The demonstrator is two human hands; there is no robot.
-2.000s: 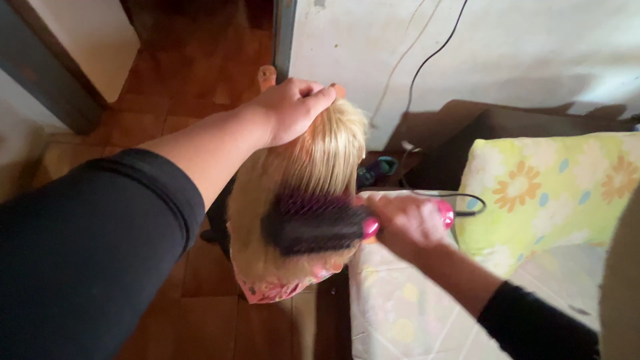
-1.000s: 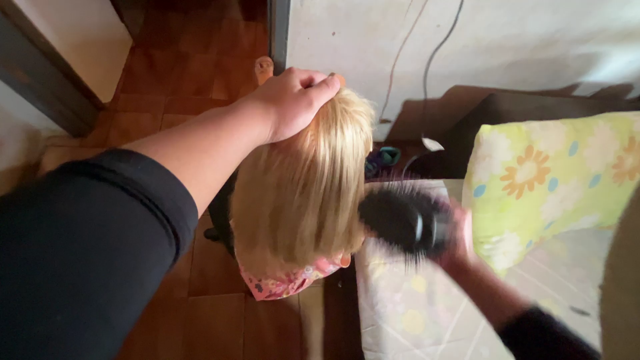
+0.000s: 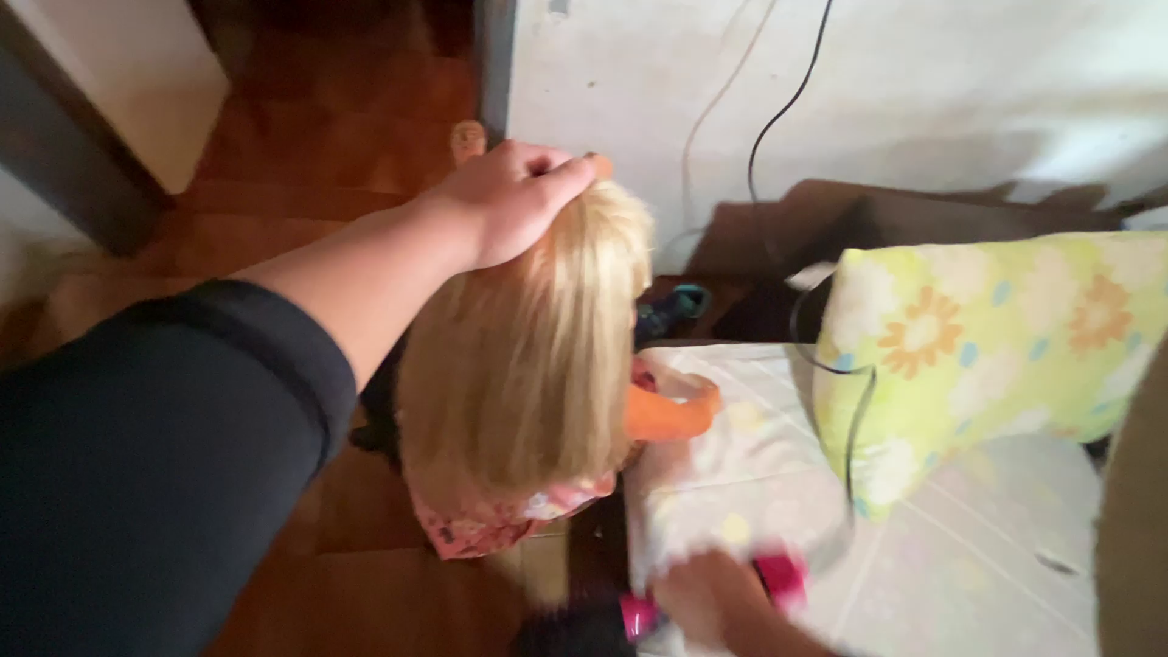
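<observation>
Long, straight blonde hair [image 3: 520, 383] hangs down the head of a seated or standing figure, a doll or a person, I cannot tell which. My left hand [image 3: 511, 205] is closed on the hair at the top of the head. Low in the view, my right hand [image 3: 716, 593], blurred by motion, grips the pink handle of a corded hot-air or heated hairbrush [image 3: 584, 625], whose dark bristled head is apart from the hair. A pink patterned garment [image 3: 474, 525] shows below the hair. An orange arm [image 3: 671, 411] reaches out at its right.
At the right lies a bed or cushioned seat with a pale cover [image 3: 985, 557] and a yellow-green flowered pillow [image 3: 976, 356]. A black cable [image 3: 853, 447] trails across them. Behind are a white wall [image 3: 630, 100] and a door frame [image 3: 495, 68], with reddish floor tiles [image 3: 310, 182] at left.
My right hand and the brush have moved from the hair's lower part, out to its right side, then down to the bottom of the view. My left hand stays on top of the head.
</observation>
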